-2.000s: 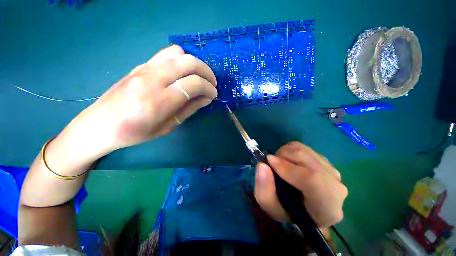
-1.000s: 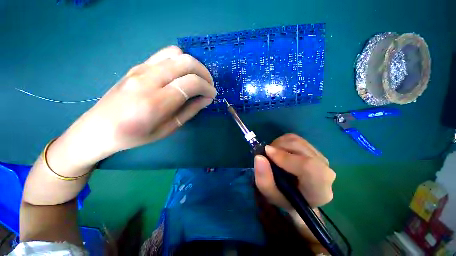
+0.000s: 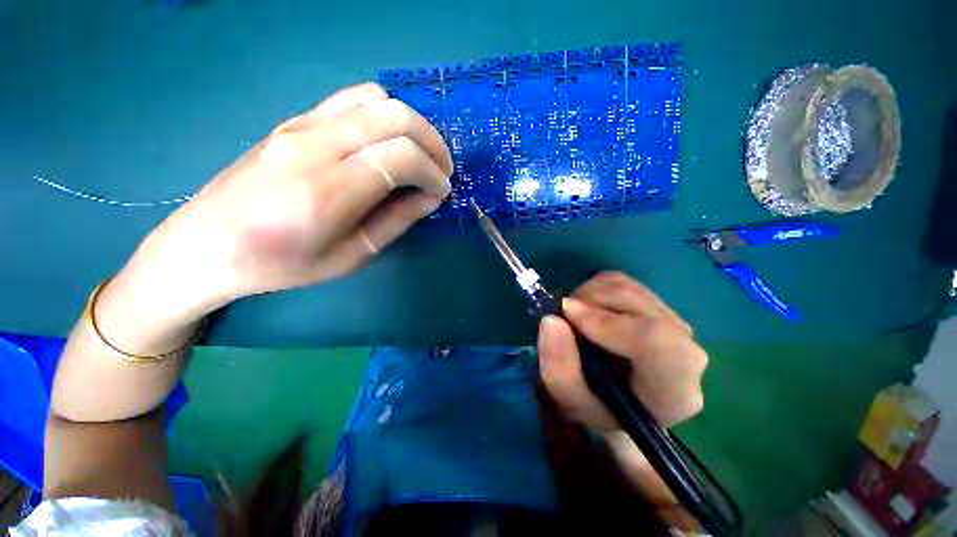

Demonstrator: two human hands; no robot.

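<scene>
The blue circuit board panel (image 3: 567, 131) lies on the dark green mat with its rows of silver joints facing up. My left hand (image 3: 325, 189) covers the panel's left end and pinches the thin solder wire (image 3: 115, 199), which trails out to the left; the pinched end is mostly hidden by my fingers. My right hand (image 3: 630, 357) holds the black-handled soldering iron (image 3: 509, 257) like a pen. Its narrow tip is at the panel's lower left edge, close to my left fingertips. I cannot tell whether the tip touches a joint.
A round tan-rimmed container (image 3: 892, 142) with silver bits stands right of the panel. Open blue-handled flush cutters (image 3: 777, 233) lie below it. Blue bins (image 3: 26, 404) are at the lower left. Small yellow and red boxes (image 3: 897, 420) are at the lower right. The mat's front edge runs above my apron (image 3: 446, 430).
The panel, container and cutters sit further right in the view than two seconds ago. The iron tip has shifted slightly up and left. Both hands keep their grips.
</scene>
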